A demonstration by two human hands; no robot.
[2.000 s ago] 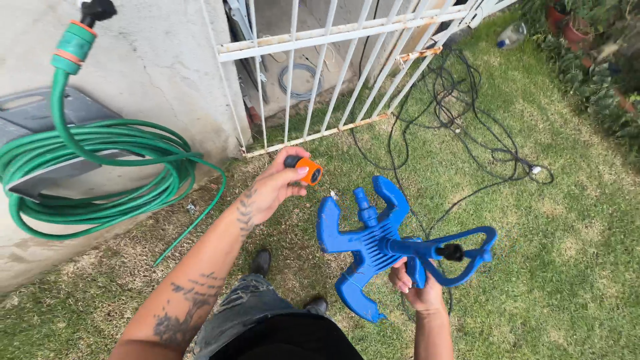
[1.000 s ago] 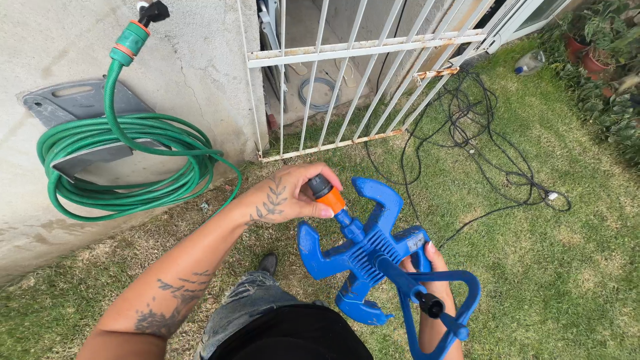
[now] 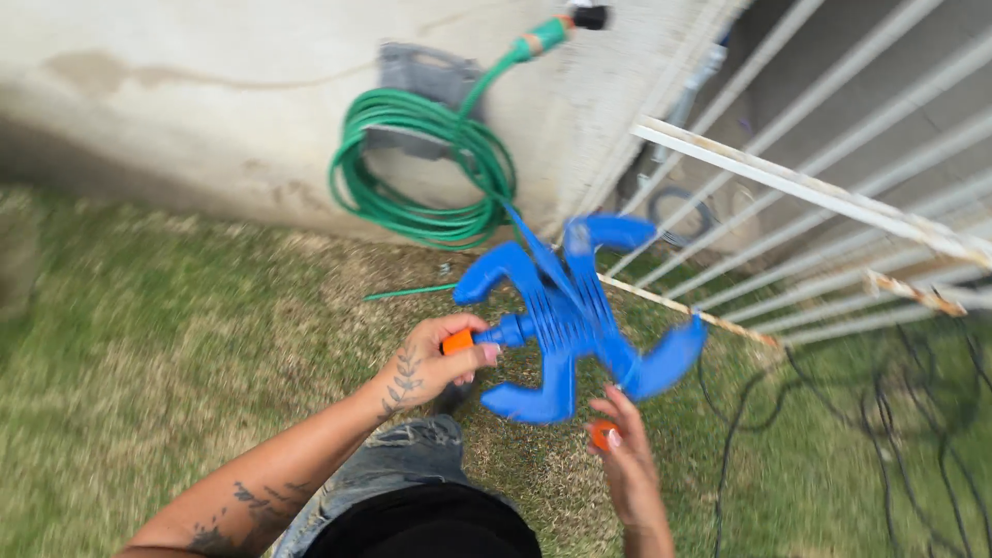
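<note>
The blue plastic sprinkler (image 3: 577, 318) is tilted in front of me, its legs spread, somewhat blurred. My left hand (image 3: 434, 356) grips an orange hose connector (image 3: 458, 342) at the sprinkler's blue inlet (image 3: 505, 332). Below the sprinkler's right leg, my right hand (image 3: 626, 446) holds a small orange part (image 3: 604, 435) between thumb and fingers. Its fingertips are close to that leg; whether they touch it I cannot tell. A coiled green garden hose (image 3: 353, 155) hangs on a grey wall holder (image 3: 426, 77), with a green and orange connector (image 3: 542, 39) at a black fitting (image 3: 590, 17).
On the right stands a white metal gate (image 3: 775, 174) with rusty edges. Black cables (image 3: 883, 426) lie tangled on the grass beside it. A pale wall (image 3: 232, 116) runs along the far side. A dark shoe (image 3: 456, 397) shows beneath my left hand.
The orange connector, apart from the sprinkler at first, now sits at its inlet. The sprinkler has turned, and my right hand, earlier on it, now holds a small orange part. The view has swung left.
</note>
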